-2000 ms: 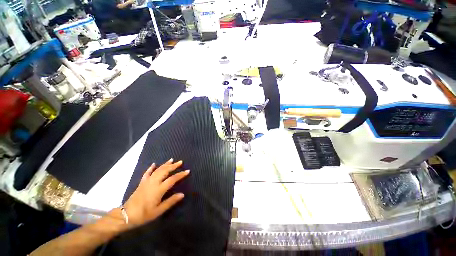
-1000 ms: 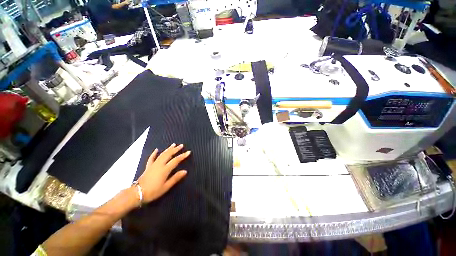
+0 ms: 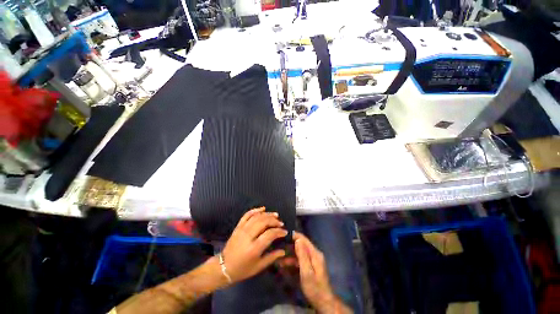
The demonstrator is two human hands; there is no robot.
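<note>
A black garment panel with fine pale stripes (image 3: 242, 153) lies left of the needle and hangs over the table's front edge. My left hand (image 3: 255, 240) is at its lower end, fingers bent on the cloth. My right hand (image 3: 309, 264) is at the panel's lower right corner, fingertips at its edge; its hold is partly hidden. The panel's top end lies beside the presser foot and needle (image 3: 287, 110), overlapping a flat black stack of cut panels (image 3: 156, 126) on the left.
The white sewing machine (image 3: 454, 113) stands right, with black strips over its head. Black labels (image 3: 372, 127) lie on the bed, and a clear plastic bag (image 3: 457, 155) at right. Blue crates (image 3: 402, 236) stand below. A narrow dark piece (image 3: 80, 153) and red bag (image 3: 24, 110) are left.
My left hand has moved from the panel's middle down to its lower end. My right hand has come into view there. The view has tilted down, showing the crates.
</note>
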